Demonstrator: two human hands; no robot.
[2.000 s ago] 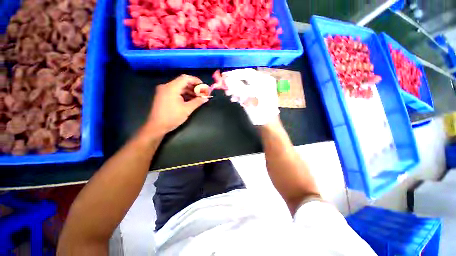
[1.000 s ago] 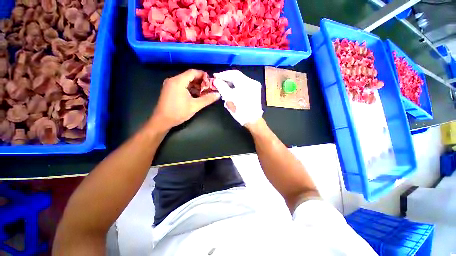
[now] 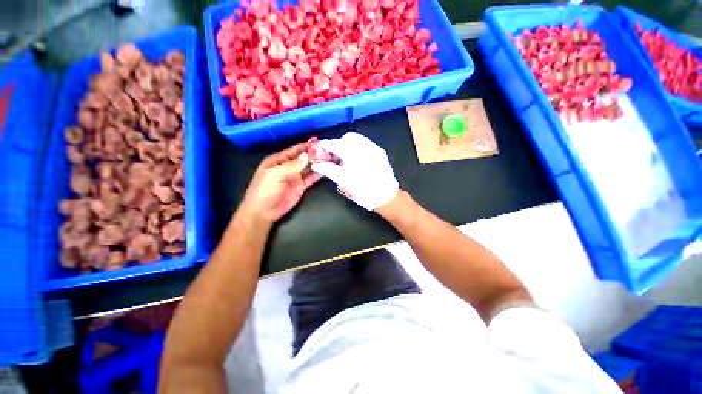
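My right hand (image 3: 359,171), in a white glove, holds a small red-pink part (image 3: 319,154) between thumb and fingers above the black bench. My bare left hand (image 3: 281,182) is beside it, palm partly turned up, its fingertips at the same part. Whether a brown piece is joined to it is hidden by the fingers. A green cap (image 3: 454,125) stands on a tan cardboard pad (image 3: 431,138) to the right of my hands.
A blue bin (image 3: 346,110) heaped with red parts is straight ahead. A blue bin (image 3: 198,154) of brown cups is at left. A blue tray (image 3: 550,158) at right holds rows of joined pieces on a white liner. Another bin of red parts (image 3: 668,58) is beyond it.
The view has swung left, so bins and pad sit further right. My left hand has opened from its curled grip around the part, and the part now sits at my gloved fingertips.
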